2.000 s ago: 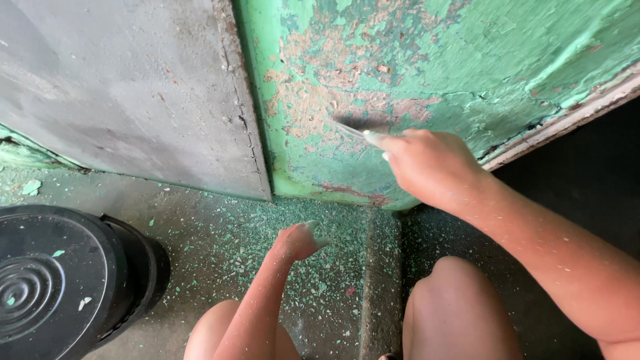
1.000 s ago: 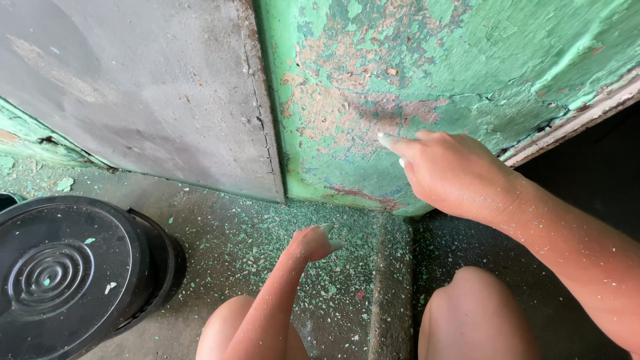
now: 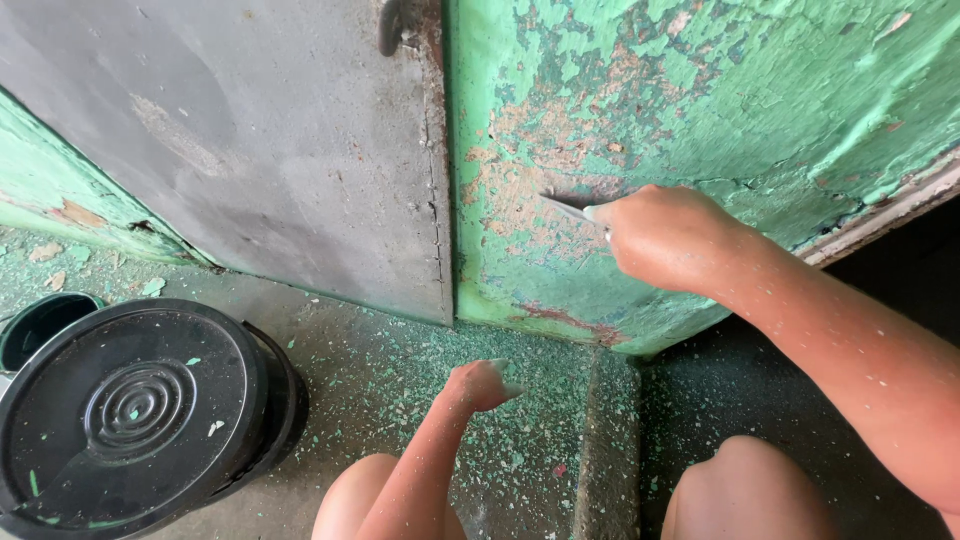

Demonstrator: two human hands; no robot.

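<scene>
My right hand [image 3: 660,236] is closed around a scraper with a thin metal blade [image 3: 562,206], whose edge is at a bare patch of the wall. The wall [image 3: 765,127] has cracked, flaking green paint, with pinkish-tan and bluish layers exposed. Most of the scraper's handle is hidden by the hand. Low over the floor, between my knees, my left hand [image 3: 484,384] holds nothing, its fingers apart. Beneath it, green and pale paint chips [image 3: 540,420] lie scattered on the concrete. White flecks dot both forearms.
A grey metal door [image 3: 300,150] with a handle [image 3: 388,28] adjoins the wall. At the left stand a lidded black plastic bucket [image 3: 217,360] and a smaller dark green container [image 3: 45,326]. A raised concrete sill [image 3: 609,442] runs along the floor beside a dark area at right.
The blade, angled down toward the right in the oldest frame, is hard to make out one second ago and shows plainly now. My left hand stays low over the chips. The view has shifted slightly.
</scene>
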